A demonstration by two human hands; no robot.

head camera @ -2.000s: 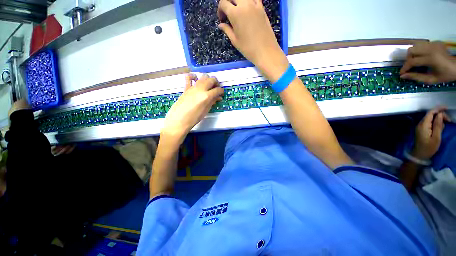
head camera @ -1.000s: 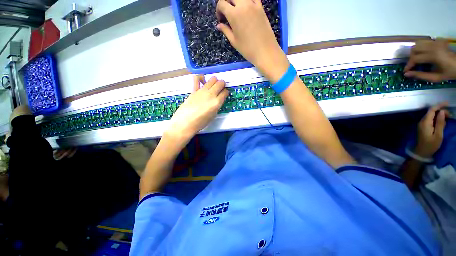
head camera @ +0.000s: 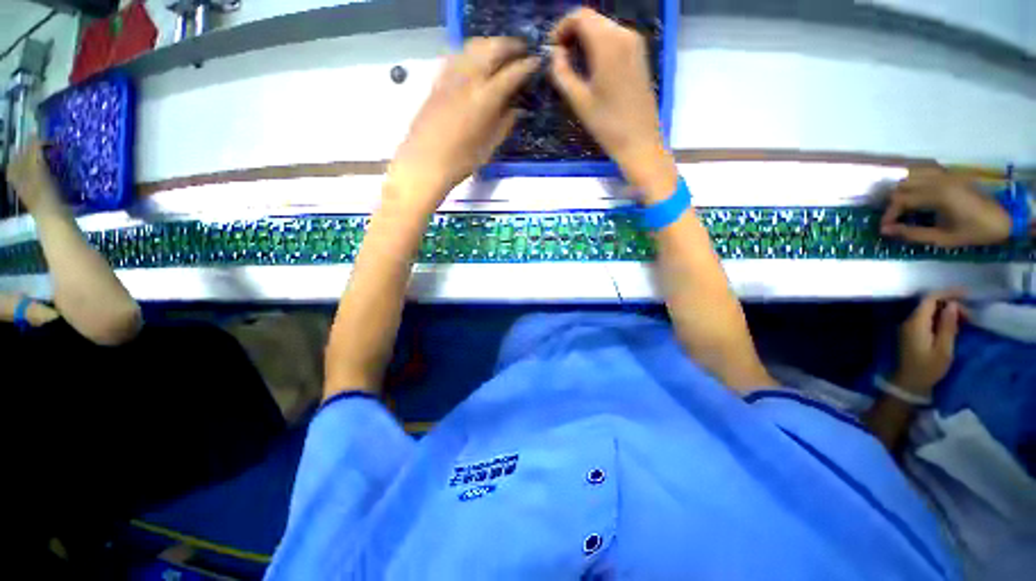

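Note:
The blue component bin (head camera: 668,91), heaped with dark wiry parts, stands beyond the board row. My left hand (head camera: 468,108) is over the bin's left side. My right hand (head camera: 608,85), with a blue strap on the wrist, is over the middle of the bin. The fingertips of both hands come close together above the parts. Something tiny shows blurred between them, too small to make out. The green printed circuit boards (head camera: 545,238) lie in the long white rail (head camera: 511,281), below both my wrists.
A blue bin of violet parts (head camera: 91,142) stands at the far left, with a coworker's hand at its edge. Another coworker's hand (head camera: 943,210) is over the boards at the right. A small dark round spot (head camera: 398,74) is on the pale bench.
My left hand has moved up from the boards to the bin, beside my right hand. My right hand stays at the bin, slightly lower in view. The left coworker's hand has moved to the violet bin.

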